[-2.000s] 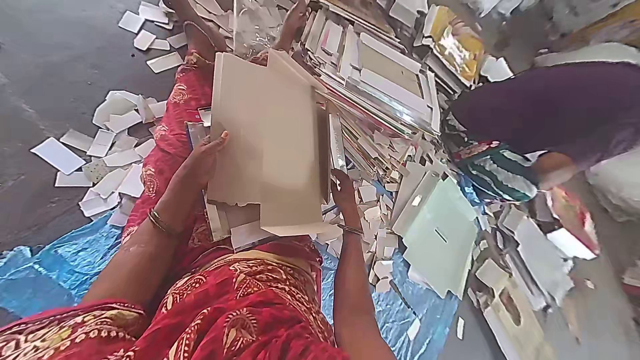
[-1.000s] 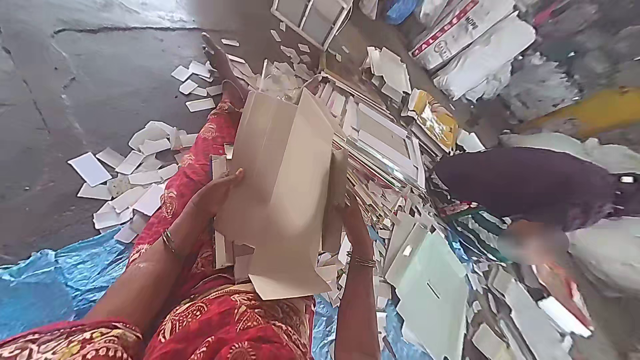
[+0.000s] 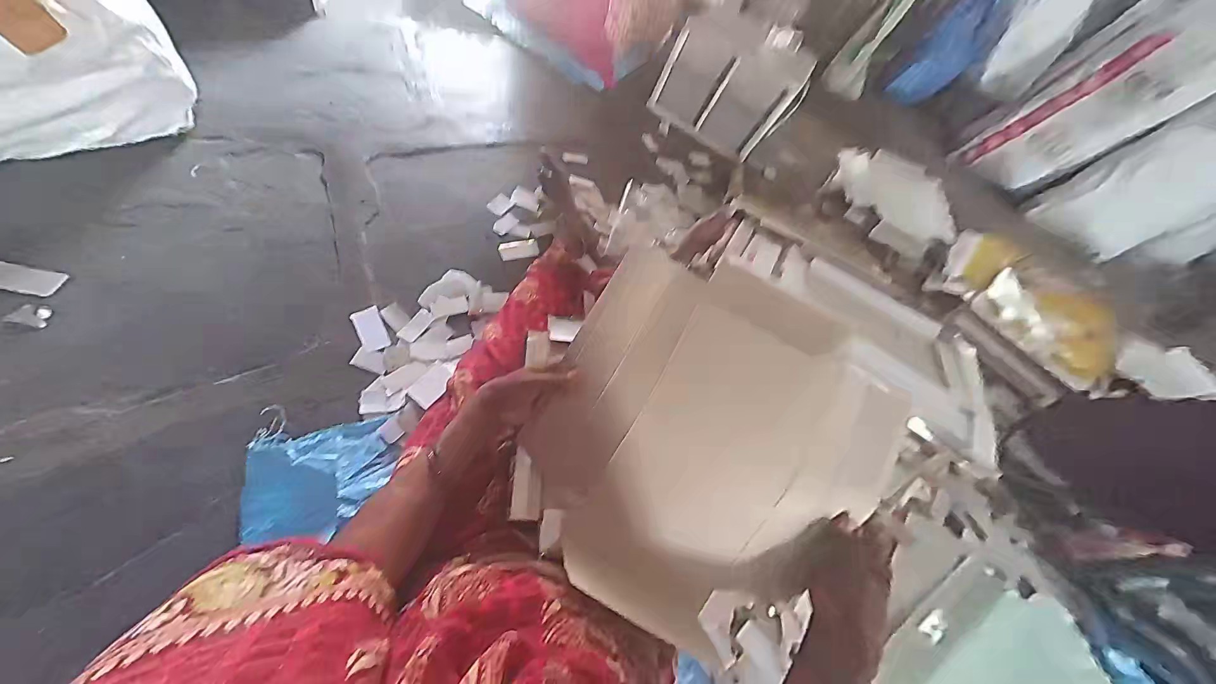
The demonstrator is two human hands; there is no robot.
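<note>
A large sheet of brown cardboard [image 3: 722, 418] with fold lines is spread above my lap, its right part bent over. My left hand [image 3: 527, 394] grips its left edge, thumb on top. Most of my right hand is hidden behind the sheet's lower right part; only the forearm shows, blurred, below it. Further cardboard pieces [image 3: 525, 484] lie on my lap under the sheet's left edge.
Small white card pieces [image 3: 418, 342] lie on the floor left of my leg, near a blue plastic sheet [image 3: 304, 475]. Stacked flat card [image 3: 883, 313] lies to the right. White sacks [image 3: 1092, 114] stand at the upper right; a person's dark sleeve [image 3: 1121, 465] shows at the right edge.
The cardboard has been opened out wider and turned, its right part now spreading to the right. My right hand has gone from view behind it. The view has swung left.
</note>
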